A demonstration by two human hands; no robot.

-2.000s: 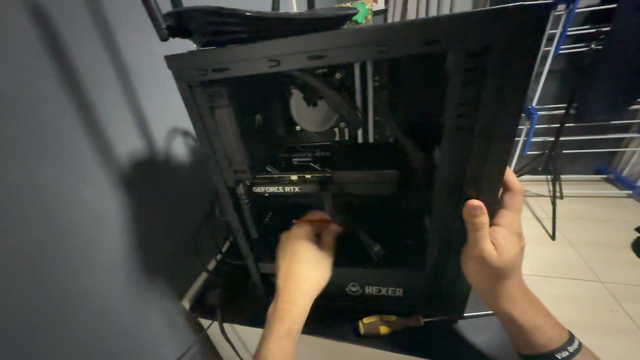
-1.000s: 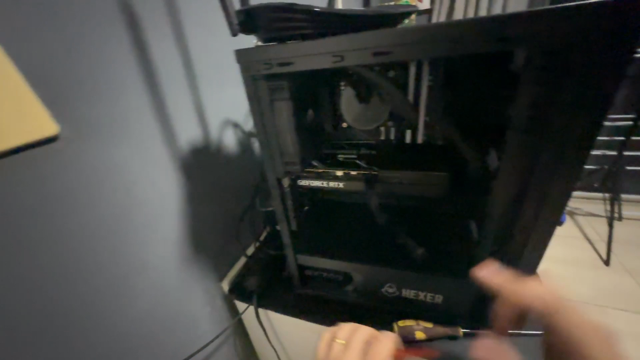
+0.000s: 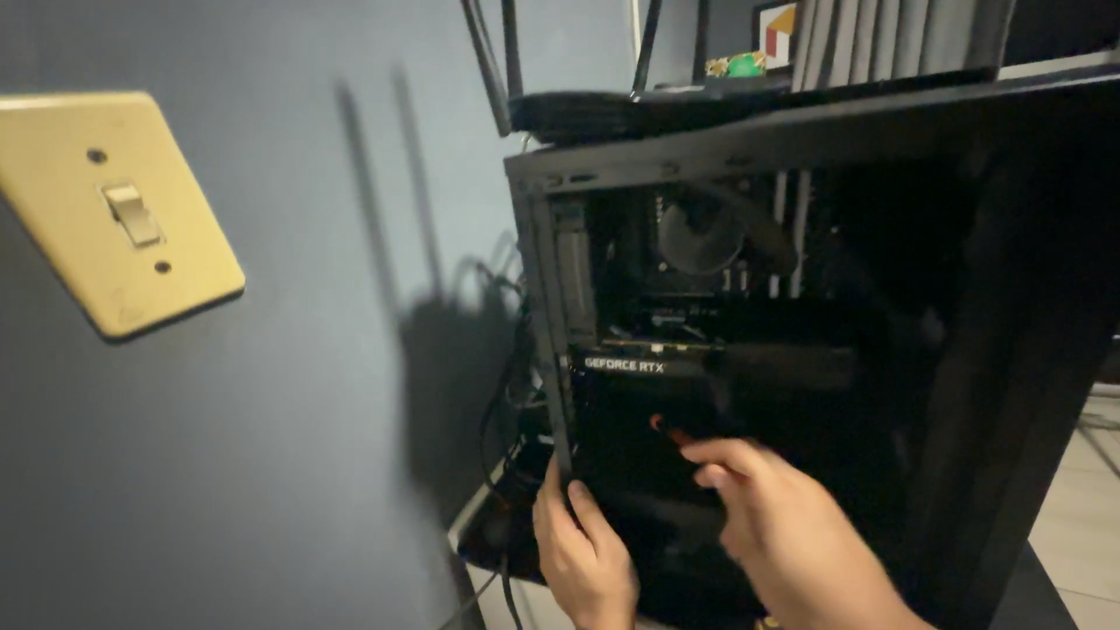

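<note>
A black computer case [image 3: 980,367] stands with its inside showing; a graphics card [image 3: 770,363], a round cooler [image 3: 700,236] and metallic strips lie within. At the lower left, my left hand [image 3: 584,551] grips the case's rear edge, thumb on the near side and fingers around the back. My right hand [image 3: 779,507] pinches a slim red and black object [image 3: 672,430], perhaps a small tool, in front of the dark area below the card. Whether it touches anything cannot be told. A bit of something yellow, too cut off to name, shows at the bottom edge.
A wall with a light switch [image 3: 131,214] is at the left. Cables [image 3: 494,420] hang between wall and case. On top of the case sits a black device [image 3: 577,114] with upright antennas. A grey curtain [image 3: 901,44] and floor tiles [image 3: 1085,507] are beyond.
My left hand held the red object two seconds ago; now my right hand has it. My right hand has left the case's front edge, and my left hand has taken the rear edge. The view has shifted left.
</note>
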